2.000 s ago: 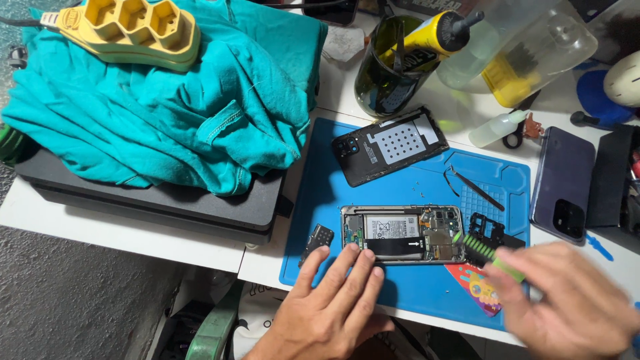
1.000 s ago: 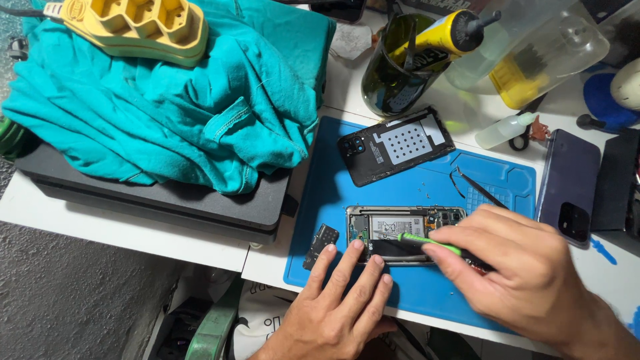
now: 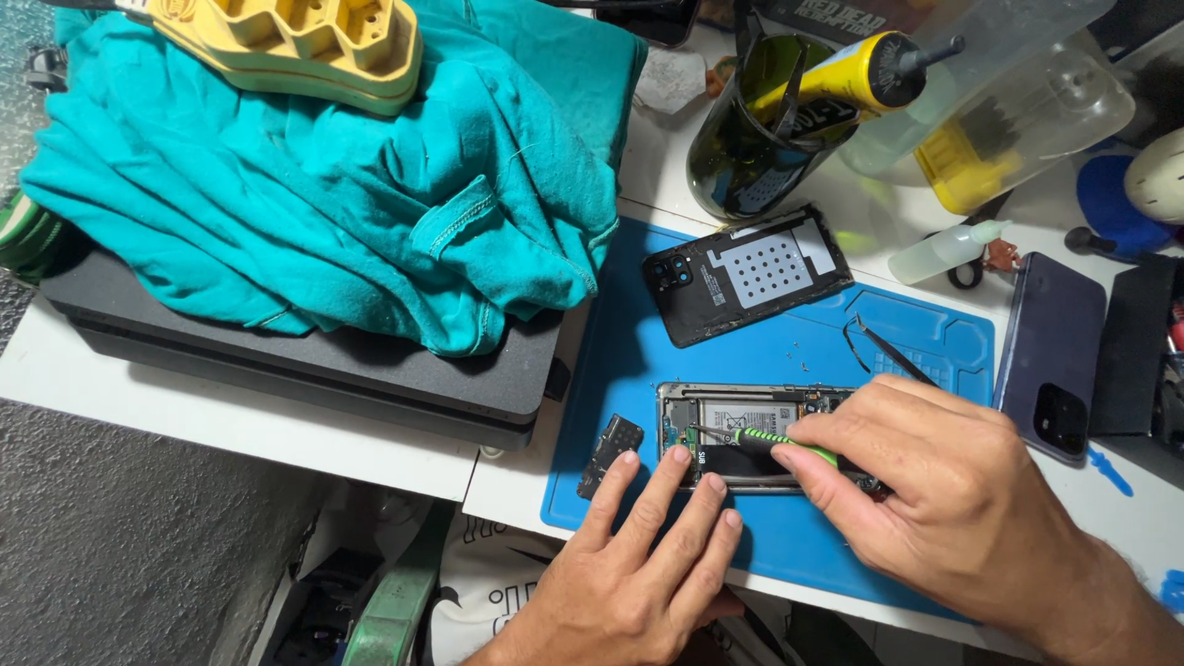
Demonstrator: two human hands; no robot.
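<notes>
An opened smartphone (image 3: 740, 413) lies face down on a blue repair mat (image 3: 592, 370), its battery and boards exposed. My right hand (image 3: 916, 490) grips a green-handled screwdriver (image 3: 786, 444), whose thin tip is at the phone's left-hand board. Spread fingers of my left hand (image 3: 647, 564) rest at the phone's lower left edge, holding nothing visible. Beside them is a small black plastic phone cover piece (image 3: 610, 455). Above the phone lies a detached black back cover (image 3: 680, 305) with a camera ring. Tweezers (image 3: 893, 351) lie to the right, partly behind my right hand.
Teal cloth (image 3: 370, 203) and a yellow power strip (image 3: 324, 55) lie on a black console (image 3: 416, 379) at left. A dark glass holder (image 3: 740, 166), a small squeeze bottle (image 3: 943, 254), clear plastic containers (image 3: 1064, 102) and a purple smartphone (image 3: 1045, 342) stand or lie around the mat.
My right hand was further right, near the phone's right end, two seconds ago; the screwdriver tip has moved left across the phone to the left-hand board. My left hand has stayed near the phone.
</notes>
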